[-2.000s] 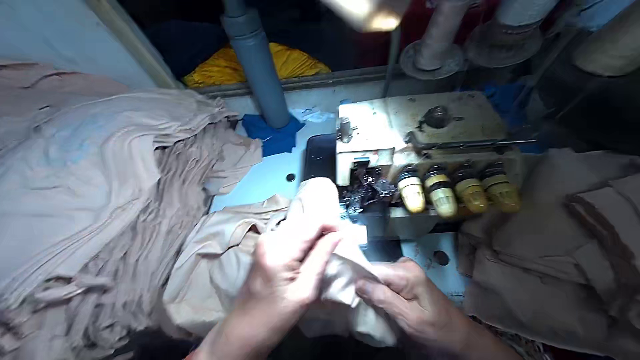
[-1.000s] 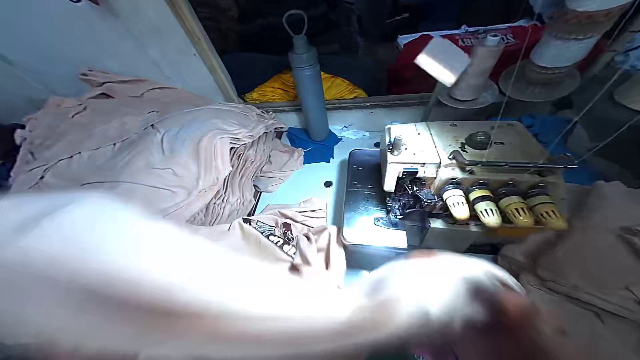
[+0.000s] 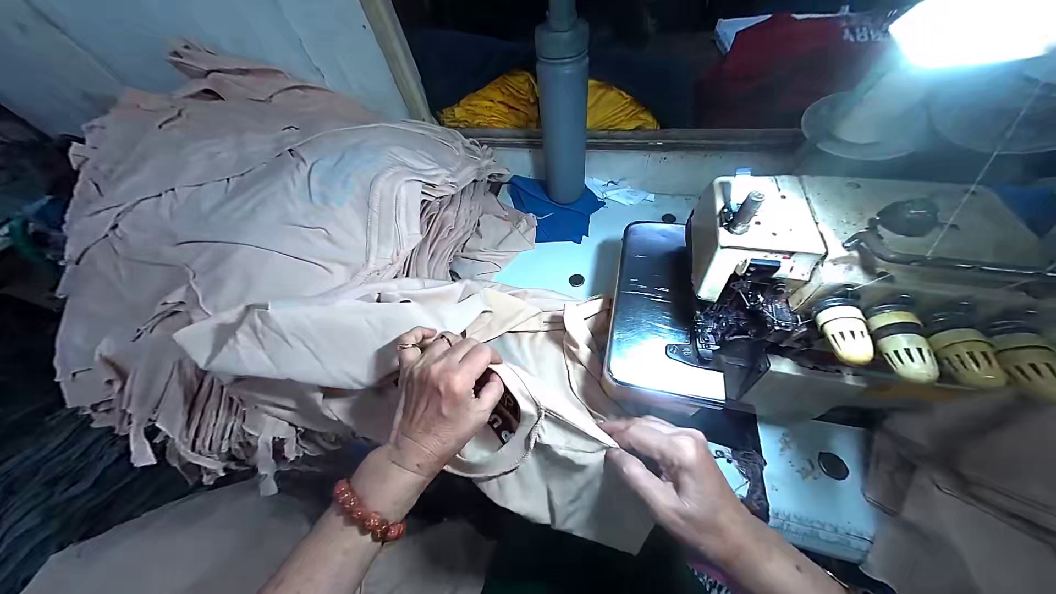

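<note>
A beige knit garment (image 3: pixel 553 478) with an overlocked seam hangs between my hands, in front of the overlock sewing machine (image 3: pixel 763 239). My left hand (image 3: pixel 450 392), with a red bead bracelet at the wrist, grips the fabric beside a round opening; dark print shows inside it. My right hand (image 3: pixel 672 470) pinches the garment's edge between thumb and fingers, just below the machine's shiny metal cloth plate (image 3: pixel 652 313). Part of the garment lies against the plate's left edge. The needle area is dark and its details are hard to make out.
A tall pile of beige garments (image 3: pixel 272 214) fills the left side. Behind stands a grey post (image 3: pixel 564 115) on blue cloth (image 3: pixel 551 210). Yellow tension dials (image 3: pixel 846 334) line the machine's front. More beige fabric (image 3: pixel 973 478) lies at the right, below a bright lamp (image 3: pixel 973 33).
The pale fabric blurred across the foreground a second ago now lies lower, left of the machine. Both hands, blurred or covered then, show plainly on it. The view has shifted.
</note>
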